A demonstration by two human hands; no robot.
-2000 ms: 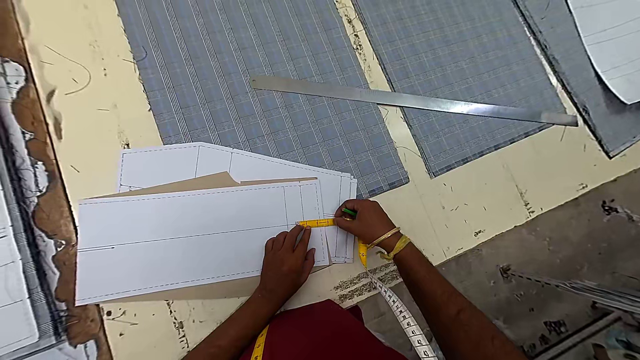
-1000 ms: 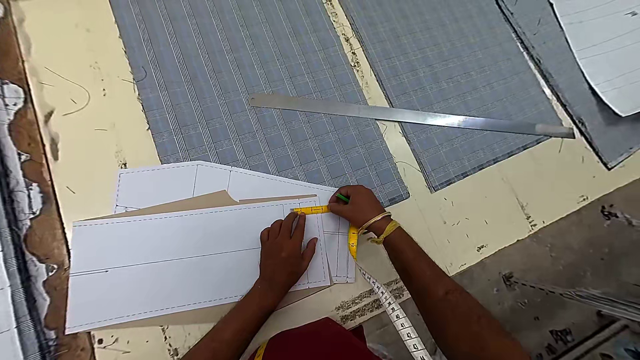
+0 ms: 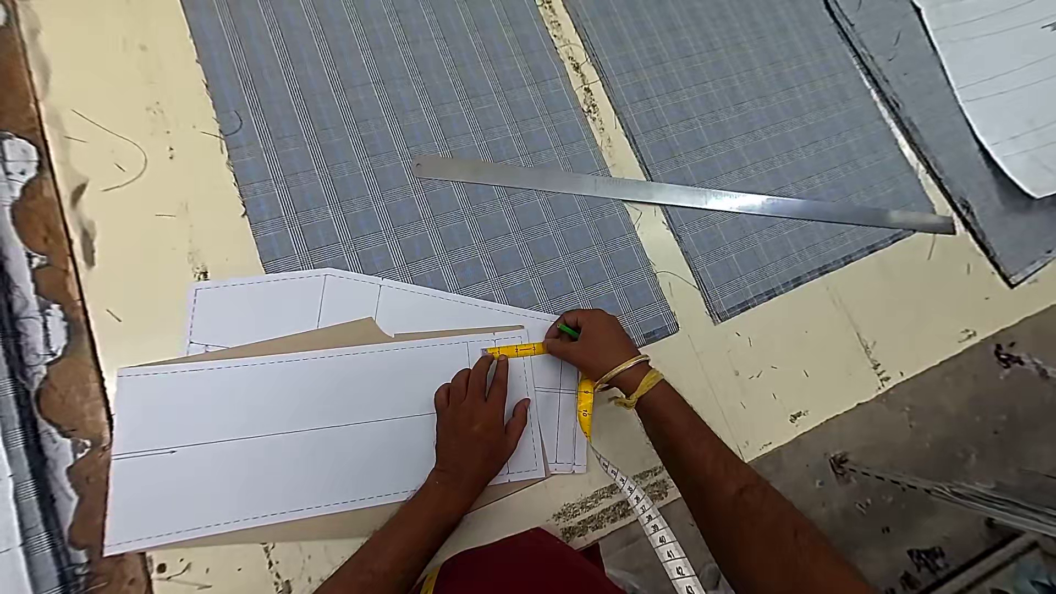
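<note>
My left hand (image 3: pixel 477 421) lies on a white paper pattern piece (image 3: pixel 272 429), its fingertips at the end of a yellow and white tape measure (image 3: pixel 584 408). A short yellow stretch of the tape spans to my right hand (image 3: pixel 590 342), which pinches it near the pattern's right end. A green pen or pencil (image 3: pixel 568 331) also sits between the right fingers. The tape hangs from there over the table's near edge. Beneath the top sheet lie brown card (image 3: pixel 330 340) and another white pattern piece (image 3: pixel 256 309) with dashed borders.
Beyond the patterns, a steel ruler (image 3: pixel 685 195) lies across two stacks of grey checked fabric (image 3: pixel 396 124) (image 3: pixel 759 140) on the cream table (image 3: pixel 124 214). More grey fabric (image 3: pixel 1006 231) with white paper (image 3: pixel 998 82) is at the far right. Fabric and torn paper lie along the left edge.
Both hands and the measuring end of the tape have shifted from the middle line of the top pattern piece toward its upper edge. The ruler and fabric stay put.
</note>
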